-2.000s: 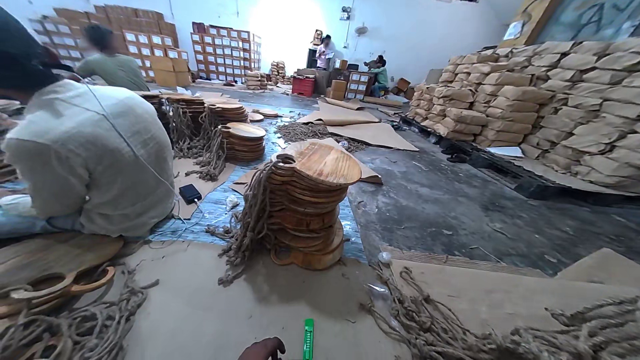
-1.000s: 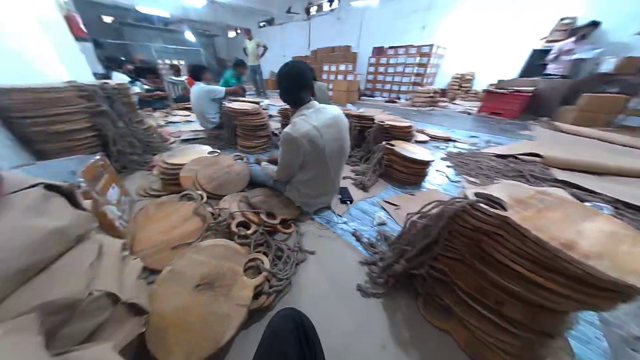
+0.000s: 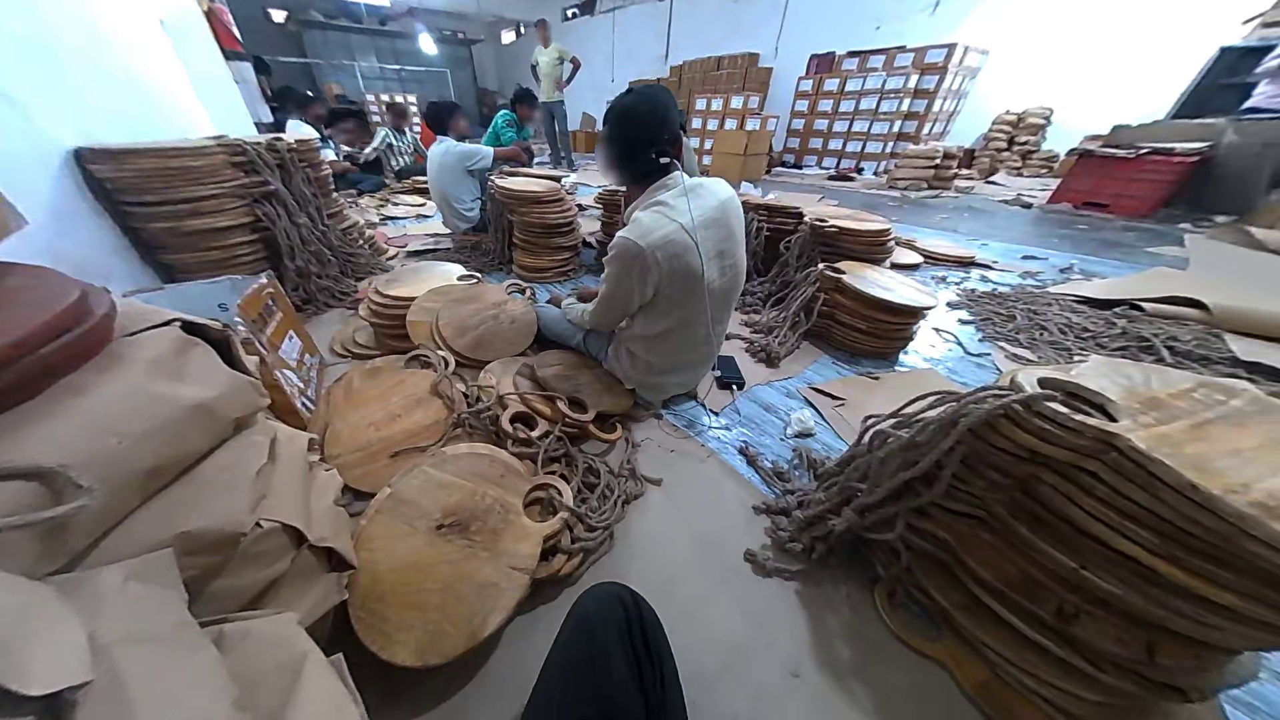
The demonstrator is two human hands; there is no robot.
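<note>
Neither my left hand nor my right hand shows; only my knee in dark cloth (image 3: 606, 660) rises at the bottom edge. Right of it stands a tall, leaning stack of round wooden boards (image 3: 1090, 520), with knotted ropes (image 3: 900, 460) hanging from their ring handles. On the left, a round wooden board (image 3: 445, 560) lies tilted against others, its ring handle beside a tangle of rope (image 3: 595, 490). Behind it are another round board (image 3: 385, 420) and a low pile of boards (image 3: 485, 325).
A person in a pale shirt (image 3: 680, 280) sits on the floor ahead, beside a small black device (image 3: 729, 372). Brown paper-wrapped parcels (image 3: 130, 430) fill the left side. More board stacks (image 3: 545, 230), seated people, cartons (image 3: 880, 100) and a red crate (image 3: 1130, 182) stand farther back.
The view has swung left and the tall stack now looms nearer at the right. A hand and a green marker seen two seconds ago at the bottom edge are out of view.
</note>
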